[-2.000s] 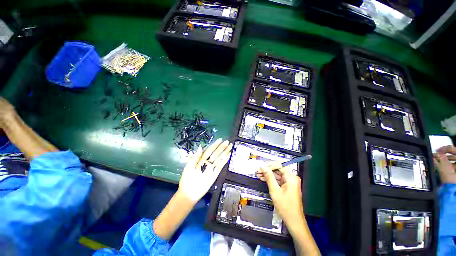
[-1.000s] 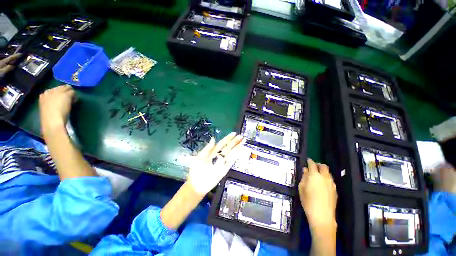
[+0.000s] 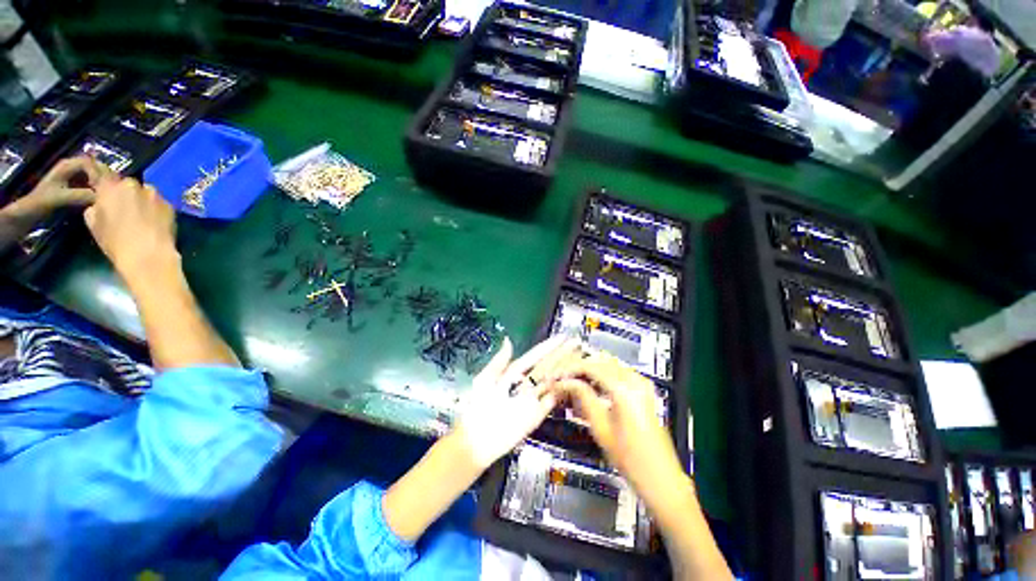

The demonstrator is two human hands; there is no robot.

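A black foam tray point(image 3: 565, 267) lies in front of me with a column of phone units, one per pocket. My left hand point(image 3: 506, 403) is palm up over the tray's left side, with small black parts point(image 3: 523, 384) lying in the palm near the fingers. My right hand point(image 3: 613, 403) is over the tray, its fingertips pinched together at my left fingers. Whether a part is between them cannot be seen. The hands partly cover one phone unit; the nearest phone unit point(image 3: 568, 496) shows below them. A pile of small black parts point(image 3: 454, 331) lies left of the tray.
Taller stacked foam trays point(image 3: 738, 375) stand at the right, another stack point(image 3: 483, 176) beyond. A blue bin point(image 3: 233, 187) and a clear bag of pale parts point(image 3: 324, 179) lie at the left. A neighbour's hands point(image 3: 131, 216) are beside the bin. A white sheet point(image 3: 957, 394) lies far right.
My right hand has moved from the tray's right edge to my left fingers. The view has shifted, so more trays show beyond. The neighbour's hand has moved up near the bin.
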